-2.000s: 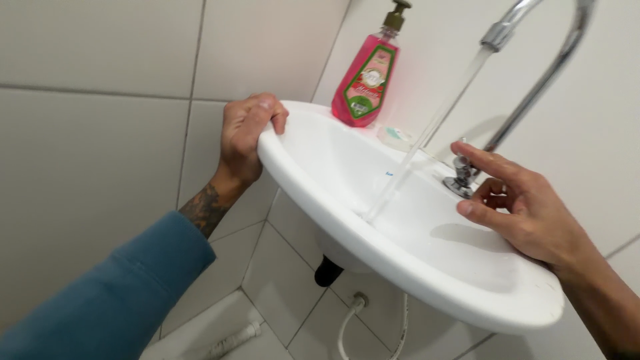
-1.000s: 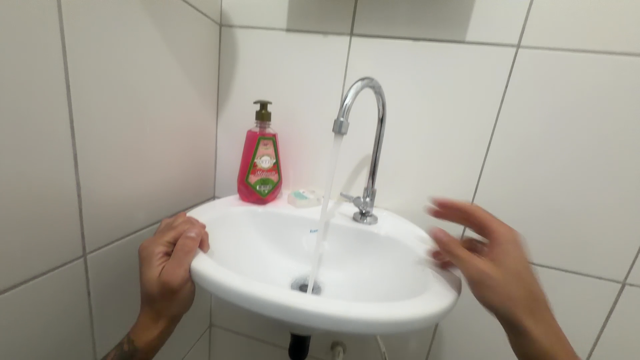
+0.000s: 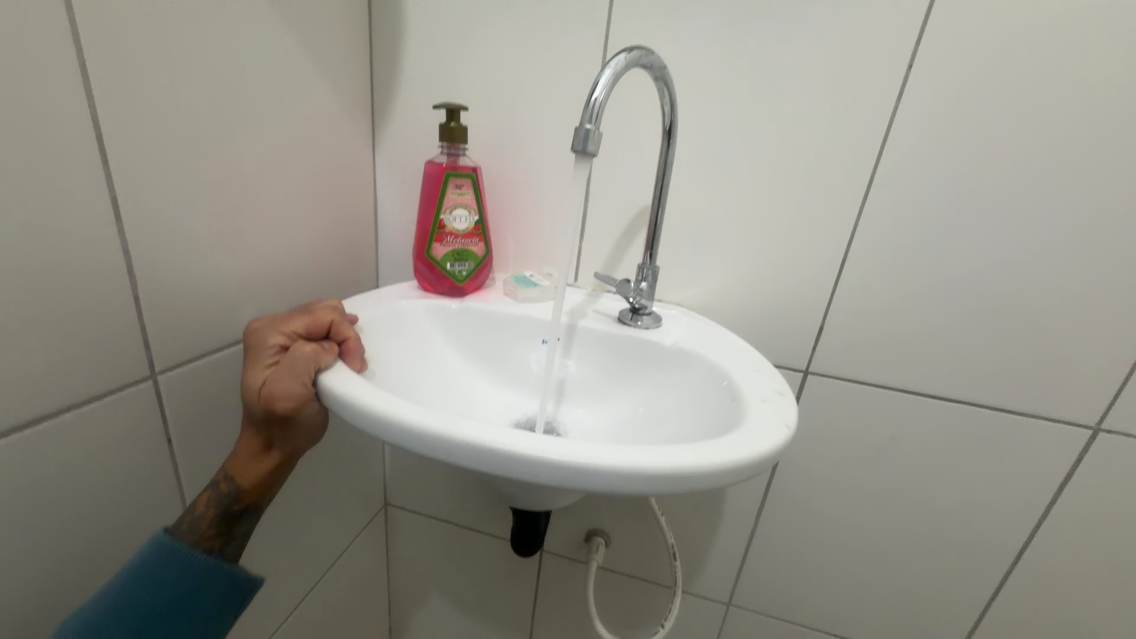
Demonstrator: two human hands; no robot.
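Observation:
My left hand [image 3: 297, 368] grips the left rim of a white ceramic washbasin [image 3: 568, 466], its fingers curled over the edge. My right hand is out of view. Water runs from a chrome gooseneck faucet [image 3: 664, 169] in a steady stream [image 3: 557, 328] down to the drain [image 3: 538, 427]. The faucet's small lever [image 3: 614, 282] sits low on its left side. On the back ledge stands a pump bottle of pink liquid soap [image 3: 453, 222]. Between that bottle and the faucet lies a small pale object, perhaps a bar of soap [image 3: 529, 287].
White tiled walls [image 3: 958, 222] meet in a corner behind and to the left of the basin. Under the bowl are a black drain pipe [image 3: 530, 531] and a white flexible water hose [image 3: 676, 568] that loops from a wall fitting [image 3: 598, 538].
My right hand, at the faucet lever two seconds ago and off to the right of the basin one second ago, has left the view. My left hand keeps its hold on the rim. The view has turned.

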